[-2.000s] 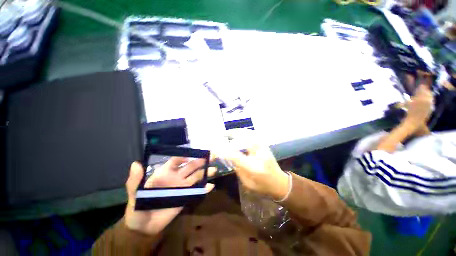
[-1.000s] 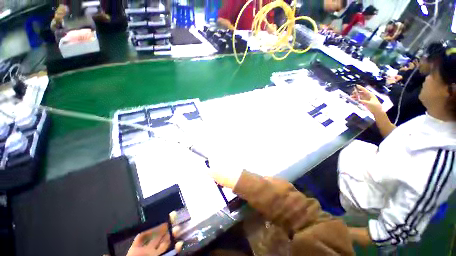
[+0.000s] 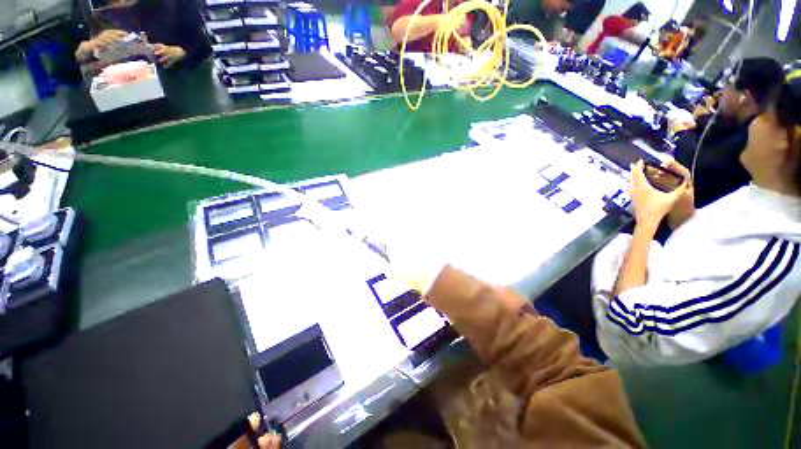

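Note:
My right hand is washed out against the white paper, beside the grey end of the air blow gun; its grip is unclear. Only fingertips of my left hand show at the bottom edge, by the black mat's corner; what they hold is cut off. Two black-framed panels, one upper and one lower, lie below my right hand. A dark rectangular part with a silvery lower border lies right of the mat.
The black mat fills the lower left. A clear blister tray holds black-framed panels. A pale hose crosses the green bench. Black trays stand far left. A coworker in white sits at right, holding a dark part. Yellow hose hangs behind.
The view has risen and shifted. My right hand has moved away from my left and forward over the paper. My left hand and its black-framed panel have dropped largely out of view.

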